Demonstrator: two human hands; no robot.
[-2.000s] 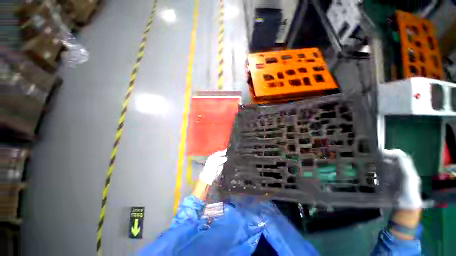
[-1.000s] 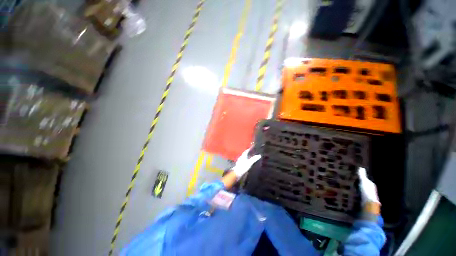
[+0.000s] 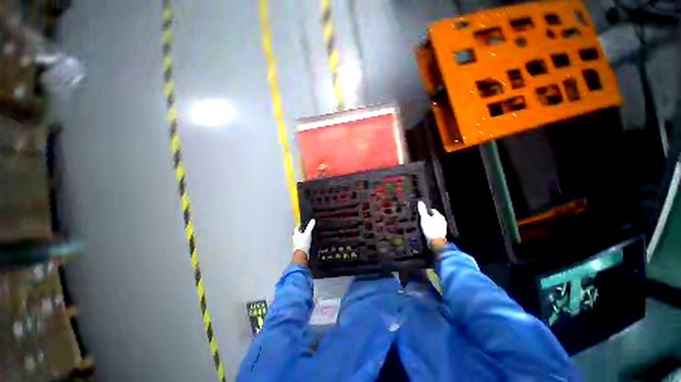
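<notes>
A black solder pallet (image 3: 366,220) with many cutouts is held roughly level in front of my body, over the floor. My left hand (image 3: 303,237), in a white glove, grips its left edge. My right hand (image 3: 432,222), also in a white glove, grips its right edge. Red shows through many of the cutouts, and small yellowish spots show near the lower left. The pallet overlaps the near part of a red flat surface (image 3: 351,145). My fingers under the pallet are hidden.
Orange pallet covers (image 3: 523,71) sit at the upper right, above a black crate (image 3: 534,157). A black parts bin (image 3: 633,304) with teal pieces (image 3: 579,287) is at the lower right. Wrapped cartons (image 3: 33,298) line the left side. Yellow-black tape (image 3: 179,171) marks the floor.
Both hands have carried the black pallet left, away from beside the orange covers, to in front of the red surface. The crate's opening and the teal pieces now show.
</notes>
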